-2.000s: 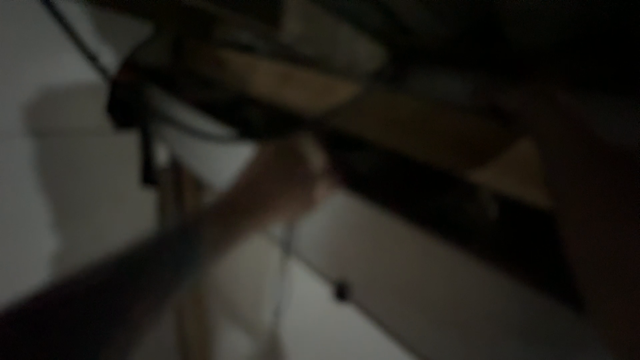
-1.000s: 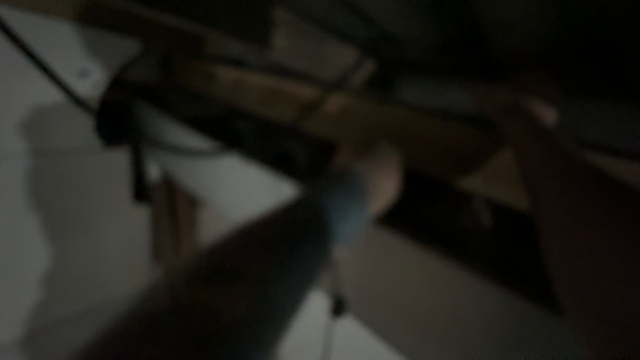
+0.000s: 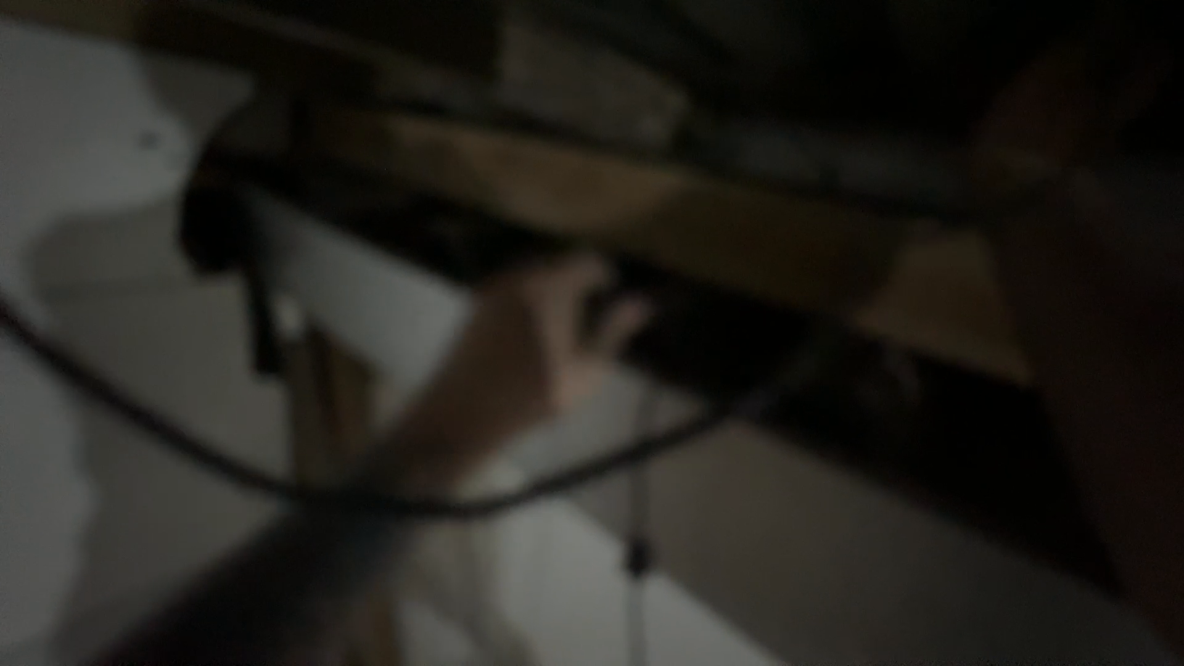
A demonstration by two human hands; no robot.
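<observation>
The view is dark and blurred. My left hand [image 3: 578, 338] reaches to the dark gap beneath a wooden beam [image 3: 592, 199], with thumb and fingers curved; whether it grips anything cannot be told. A dark cable [image 3: 444, 507] hangs in a loop across the front of my left forearm and rises to the right toward the gap. On the right, my right arm is a dim shape, and my right hand [image 3: 1045, 157] is barely visible near the upper right, its fingers lost in shadow.
A pale panel [image 3: 832, 490] slopes down to the right under the dark gap. A thin cord with a small dark piece [image 3: 637, 555] hangs before it. At left are a pale wall [image 3: 176, 370], a dark rounded object [image 3: 217, 222] and an upright wooden post [image 3: 338, 398].
My left hand has moved back left along the beam from its place one second ago. A dark cable now loops across my forearm, where the earlier frames show none.
</observation>
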